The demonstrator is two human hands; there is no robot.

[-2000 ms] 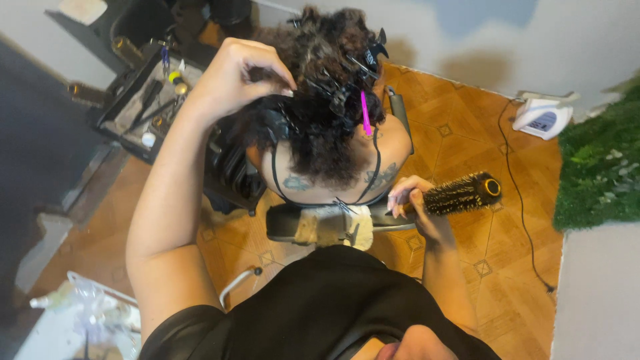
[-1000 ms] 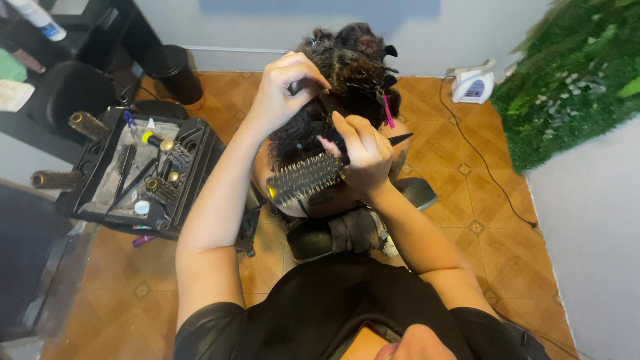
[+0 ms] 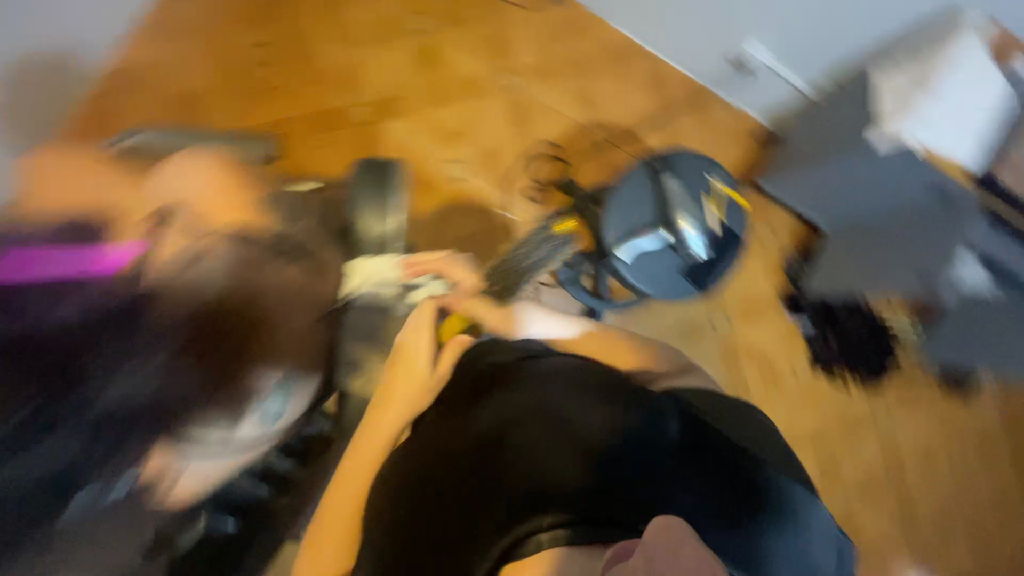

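Note:
The view is strongly blurred. Near the centre, my right hand (image 3: 450, 276) appears closed around a round hairbrush (image 3: 532, 256), whose bristled barrel points up and right with a yellow tip. My left hand (image 3: 416, 344) meets the right one at the fingers; whether it grips anything is unclear. Between the hands shows a small yellow part (image 3: 454, 326) that I cannot identify. A pale cloth (image 3: 372, 276) lies against the right fingers, over a dark chair part. The seated person's dark hair (image 3: 232, 312) fills the left side, with a bright pink-purple clip or comb (image 3: 72, 262).
A glossy dark round stool seat (image 3: 672, 228) stands just right of the brush, beside dark looped cables or hoops (image 3: 552, 168). Grey furniture (image 3: 880, 208) holding white material is at the upper right. A black fuzzy object (image 3: 856, 340) lies below it.
The view has swung strongly to the right. My hands have left the seated person's hair and come together in front of my torso. The brush barrel now points away to the upper right.

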